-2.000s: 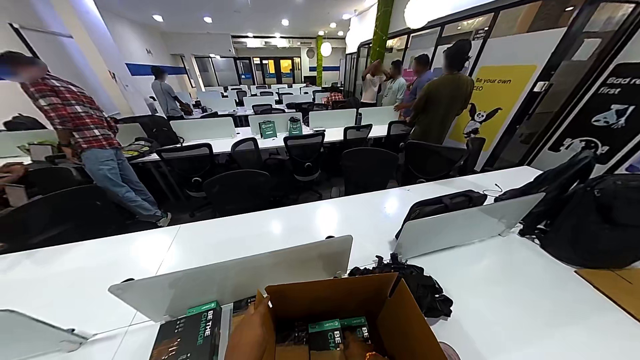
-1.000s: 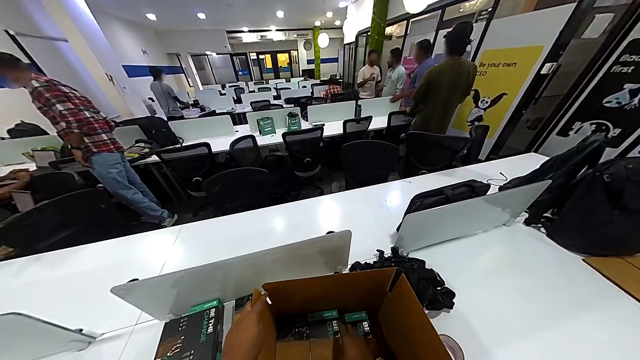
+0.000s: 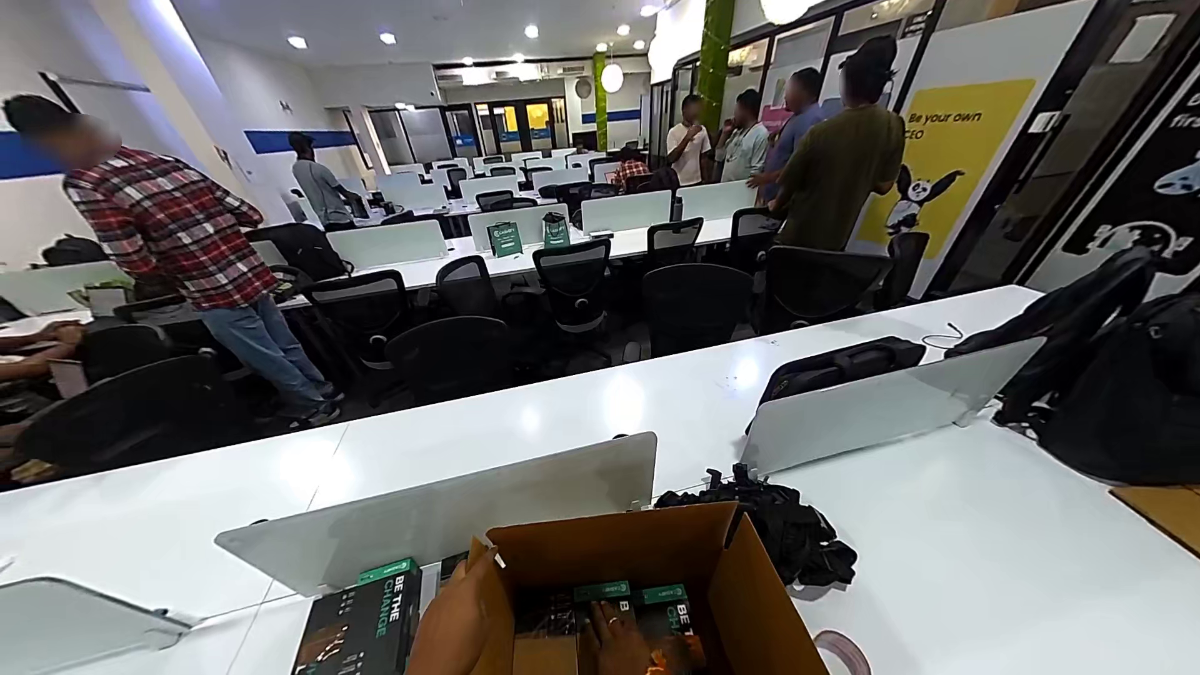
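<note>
An open cardboard carton (image 3: 609,534) stands at the bottom of the view on the white desk, with several black and green printed boxes (image 3: 664,609) inside it. My left hand (image 3: 459,605) is at the carton's left wall, fingers at its top edge. Inside the carton my right hand (image 3: 619,637), with a ring and an orange wrist thread, lies on the printed boxes; its grip on any one is unclear. Left of the carton rests another black and green box (image 3: 361,619). A roll of tape (image 3: 842,652) shows partly at the carton's right.
A white desk divider (image 3: 450,516) stands behind the carton, another (image 3: 891,403) at right beside a black bag (image 3: 834,366). Bundled black straps (image 3: 792,530) touch the carton's right side. A black backpack (image 3: 1134,394) sits far right. Chairs and several people are beyond the desk.
My right hand has moved over the printed boxes inside the carton, and its fingers now show on them. My left hand remains at the carton's left wall.
</note>
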